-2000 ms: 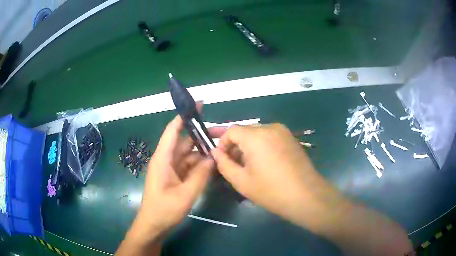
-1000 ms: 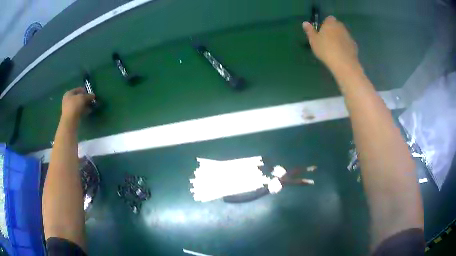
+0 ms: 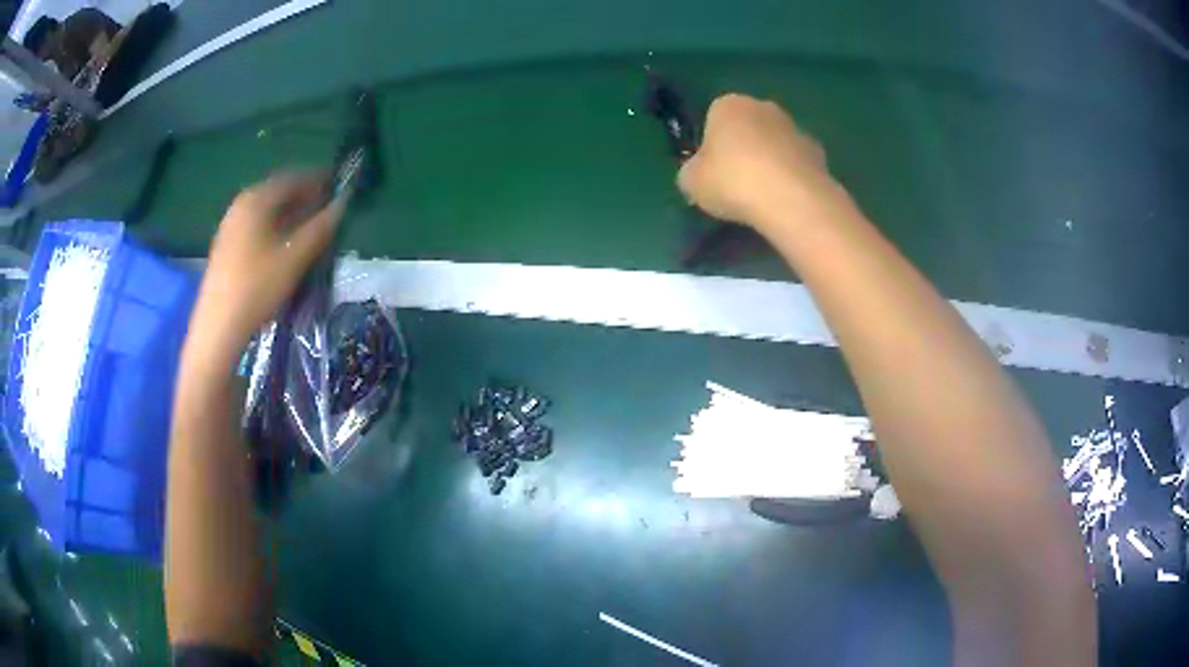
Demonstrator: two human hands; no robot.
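Note:
My left hand [image 3: 267, 241] is over the green belt at the left, blurred. Its thumb and fingers close on the lower end of a black housing [image 3: 352, 163]. My right hand [image 3: 754, 156] is over the belt right of centre. Its fingers are on a second black housing [image 3: 670, 115] with its open side showing; the palm hides part of it. Another dark shape [image 3: 724, 245] lies below my right hand; I cannot tell if it is a part or a shadow.
A stack of white strips [image 3: 772, 454] lies in front of the pale rail [image 3: 587, 297]. Small black parts [image 3: 503, 435] lie left of it, beside a clear bag [image 3: 350, 378] and blue bin [image 3: 128, 391]. White parts [image 3: 1098, 476] lie at right. A loose strip [image 3: 656, 640] lies near.
The tapered housing held in both hands two seconds ago is no longer between them. Both hands reached to the belt; since then they are closer together, and the view has turned left.

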